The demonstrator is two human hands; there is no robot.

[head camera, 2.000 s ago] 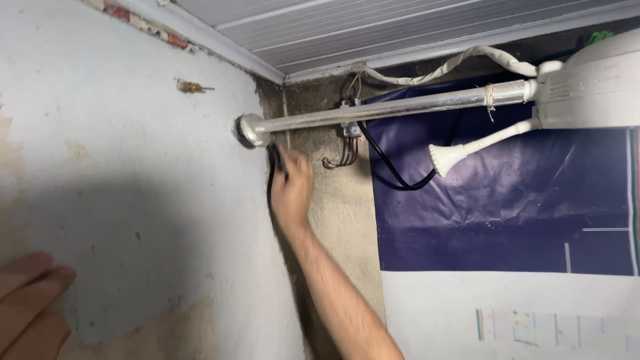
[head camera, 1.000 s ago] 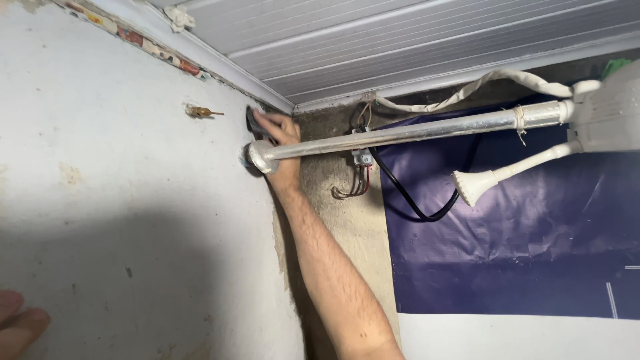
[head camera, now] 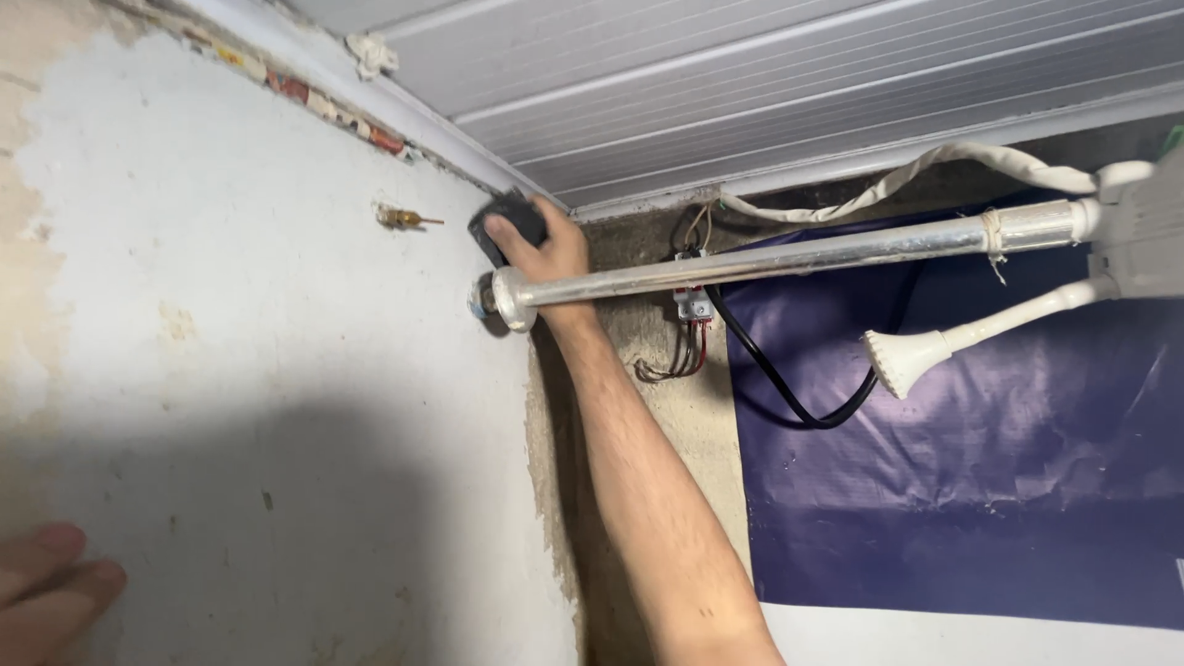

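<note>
My right hand (head camera: 555,250) grips a dark block (head camera: 509,227), perhaps a sanding pad, against the upper end of the white wall (head camera: 277,277) near the corner under the ceiling. Its wrist passes behind the metal shower pipe (head camera: 758,264), just beside the round white flange (head camera: 513,300). The block's working face is hidden. At the lower left edge, only a few fingers of my left hand (head camera: 60,578) show, near the wall; whether they touch it is unclear, and the rest is out of frame.
An electric shower body (head camera: 1142,231) and white shower head (head camera: 902,361) hang at the right. Exposed wires at a terminal block (head camera: 694,301) and a black cable (head camera: 819,421) are near my forearm. A brass fitting (head camera: 402,218) juts from the wall; a purple sheet (head camera: 962,462) covers the back wall.
My right hand has moved from below the pipe's flange to above it, up by the ceiling corner, still with the dark block. The left hand stays at the lower left edge.
</note>
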